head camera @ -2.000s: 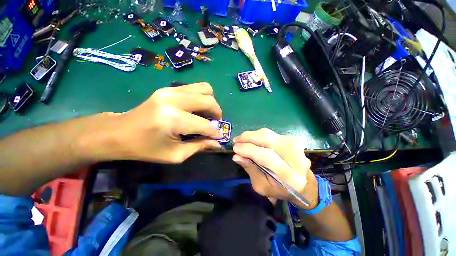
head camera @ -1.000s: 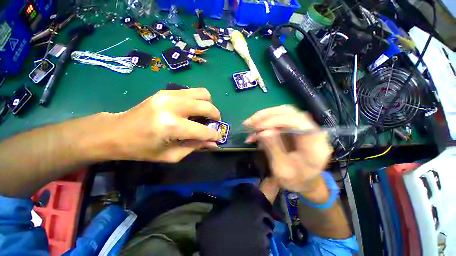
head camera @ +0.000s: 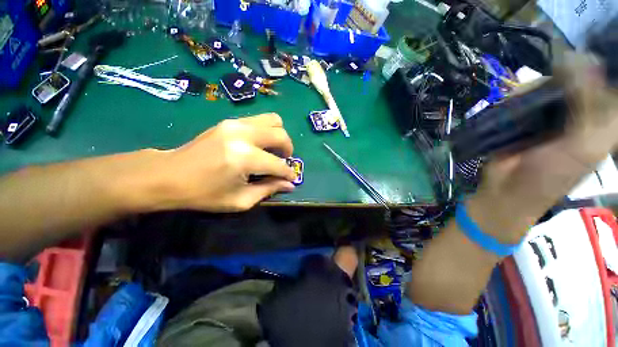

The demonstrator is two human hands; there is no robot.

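Observation:
My left hand [head camera: 237, 162] holds a small open watch housing [head camera: 296, 171] between thumb and fingers at the front edge of the green mat. Its rim is pale and gold-coloured parts show inside; my fingers cover its left part. The silver tweezers [head camera: 356, 176] lie on the mat to the right of the housing, tip pointing up and left. My right hand [head camera: 535, 149] is blurred at the far right, raised, and gripped around a thick black cylinder, the electric screwdriver [head camera: 511, 118]. Its bit cannot be made out.
A cream-handled brush [head camera: 322, 88] lies by another open case [head camera: 324, 120]. Spare watch modules [head camera: 237, 86] and a white wire bundle [head camera: 139, 80] lie behind my left hand. Blue parts bins [head camera: 349, 42] stand at the back. A red tray [head camera: 61, 288] is below the bench edge, left.
My right hand has put the tweezers down on the mat, moved far right and taken up the screwdriver from the mat. My left hand still holds the housing. The view has shifted somewhat.

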